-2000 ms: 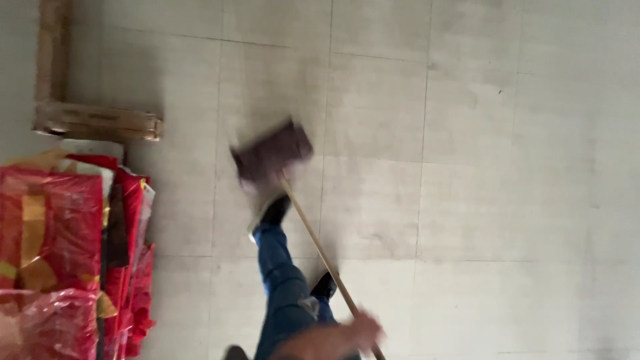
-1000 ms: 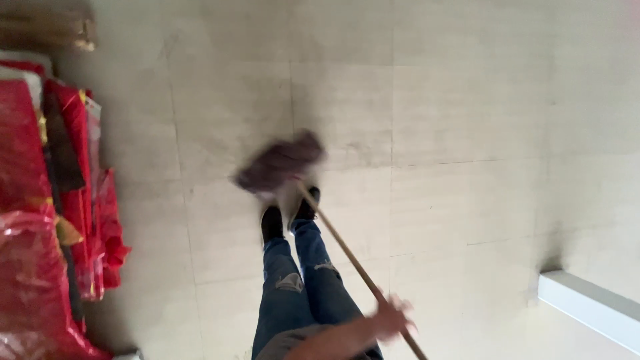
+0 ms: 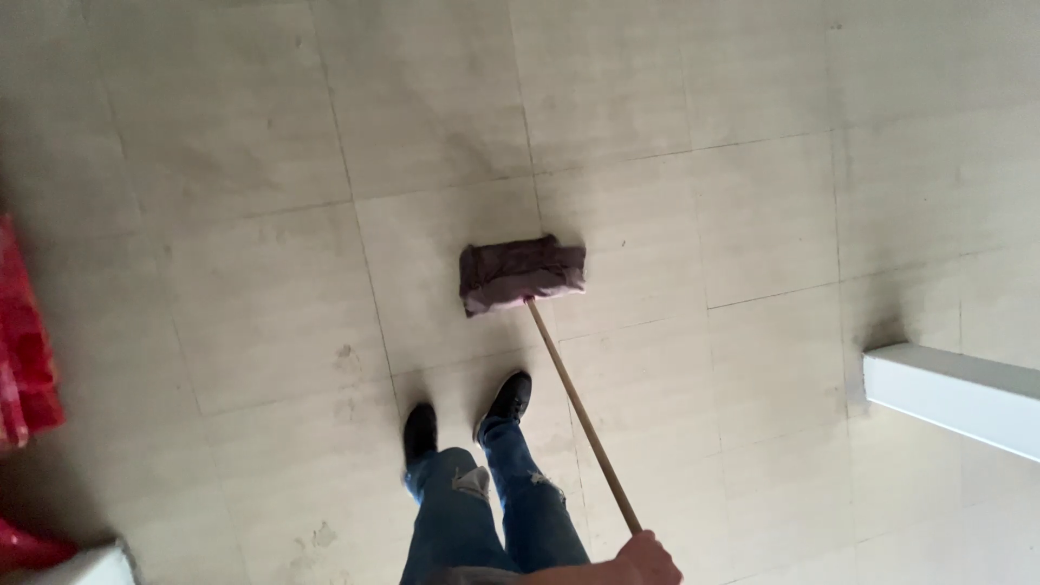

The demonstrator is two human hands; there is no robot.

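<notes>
A wooden mop handle (image 3: 587, 422) runs from the lower right up to a flat mop head wrapped in a dark purplish cloth (image 3: 524, 272), which lies on the floor ahead of my shoes. My left hand (image 3: 650, 559), its forearm crossing in from the bottom middle, is closed around the handle at the bottom edge. The upper end of the handle is cut off by the frame. My right hand is out of view.
Pale floor tiles (image 3: 772, 219) bear faint smudges and dark joints. My black shoes (image 3: 510, 396) stand just behind the mop head. A white post or beam (image 3: 951, 390) juts in at right. Red plastic-wrapped material (image 3: 28, 349) lies at the left edge, with a white corner (image 3: 97, 565) below.
The view has shifted, with the red bundles now mostly off the left edge. The mop head sits farther ahead of my shoes than a second ago, and my feet are farther apart.
</notes>
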